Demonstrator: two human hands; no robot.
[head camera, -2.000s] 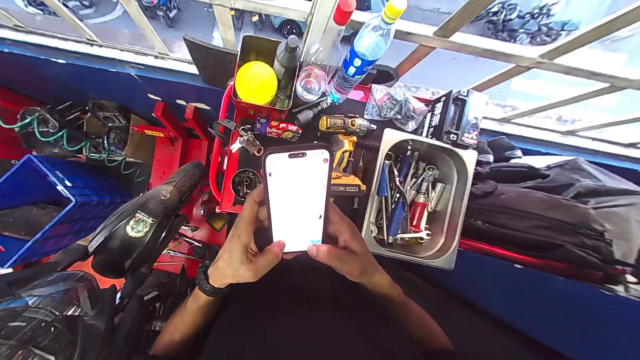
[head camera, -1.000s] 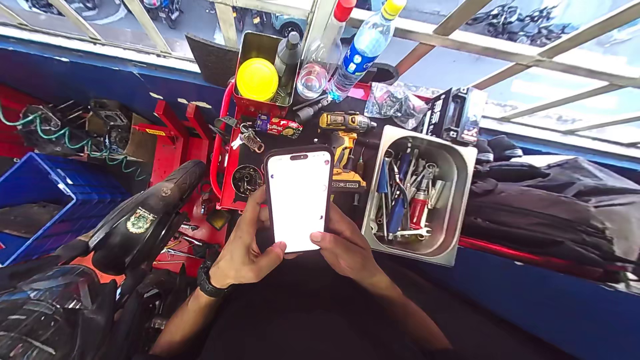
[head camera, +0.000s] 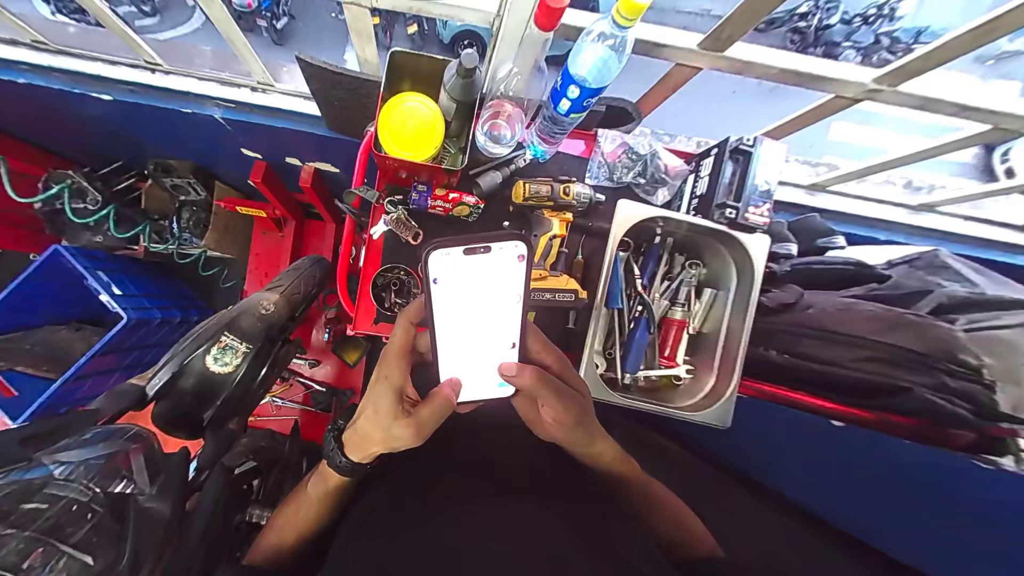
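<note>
A smartphone (head camera: 478, 320) with a bright, washed-out screen is held upright in both hands, in front of the red tool cart. My left hand (head camera: 404, 392) grips its left edge, the thumb at the lower left of the screen; a black band circles that wrist. My right hand (head camera: 556, 388) holds the right edge, with its thumb at the lower right of the glass. Just beyond the phone lies a yellow and black cordless drill (head camera: 554, 240). A round dish of small metal parts (head camera: 395, 288) is left of the phone. The fingers behind the phone are partly hidden.
A steel tray (head camera: 732, 352) of wrenches and other tools stands at right. Behind are a yellow-lidded can (head camera: 410, 126), a water bottle (head camera: 580, 76), a clear red-capped bottle (head camera: 512, 96) and keys (head camera: 398, 225). A motorcycle (head camera: 232, 352) and blue crate (head camera: 120, 320) are at left, black bags (head camera: 864, 344) at right.
</note>
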